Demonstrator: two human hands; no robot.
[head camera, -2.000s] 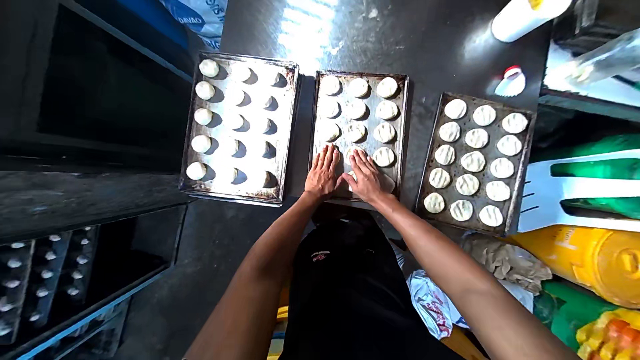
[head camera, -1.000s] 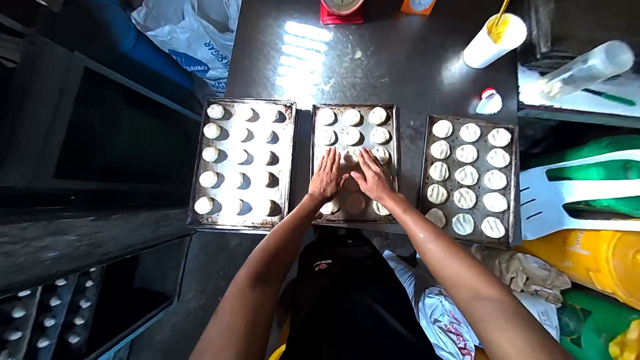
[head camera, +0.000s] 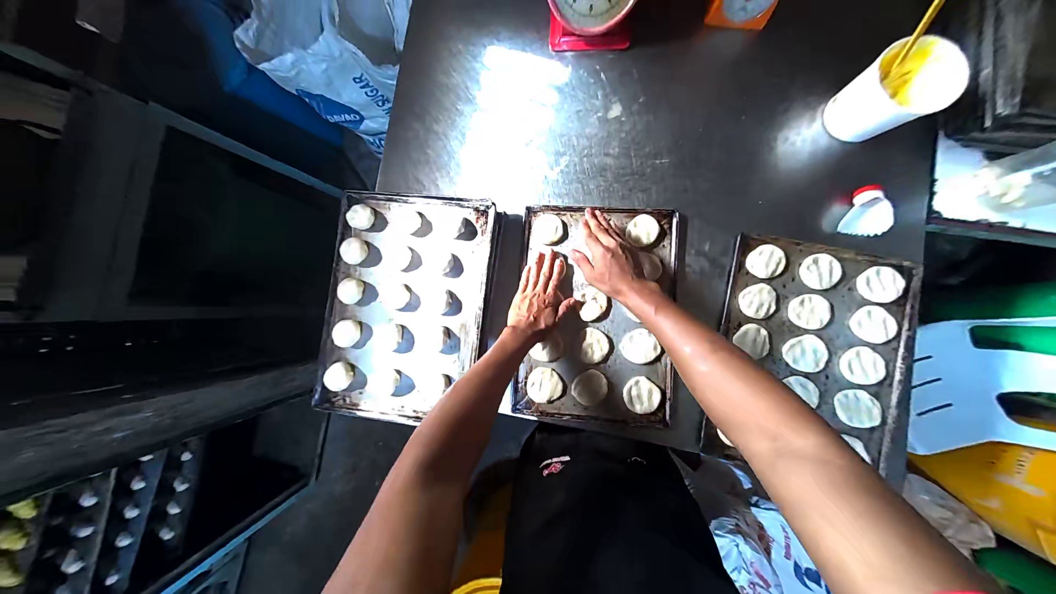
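My left hand [head camera: 538, 299] lies palm down over dough rounds in the left column of the middle metal baking tray [head camera: 601, 418]. Higher up the same tray, my right hand [head camera: 609, 256] rests palm down, its fingers over the top middle round. Flattened dough rounds [head camera: 640, 346] show in the tray's lower rows, and a dough round [head camera: 642, 230] sits at its top right corner. Rounder dough balls [head camera: 354, 251] stand in rows on the left tray [head camera: 488, 285]. Flat, ridged dough rounds [head camera: 805, 352] cover the right tray [head camera: 906, 330], partly hidden by my right forearm.
Beyond the trays on the dark table [head camera: 676, 115] are a red weighing scale [head camera: 589, 39], an orange scale [head camera: 740, 12], a white container [head camera: 895, 89] with a yellow-coated handle, and a red-and-white cap-like item [head camera: 868, 212]. A dark tray rack [head camera: 124, 511] stands lower left.
Both hands have moved up the middle tray, the right one farther, to its top row. The rounds in the lower rows, partly covered by the hands and arms before, now show.
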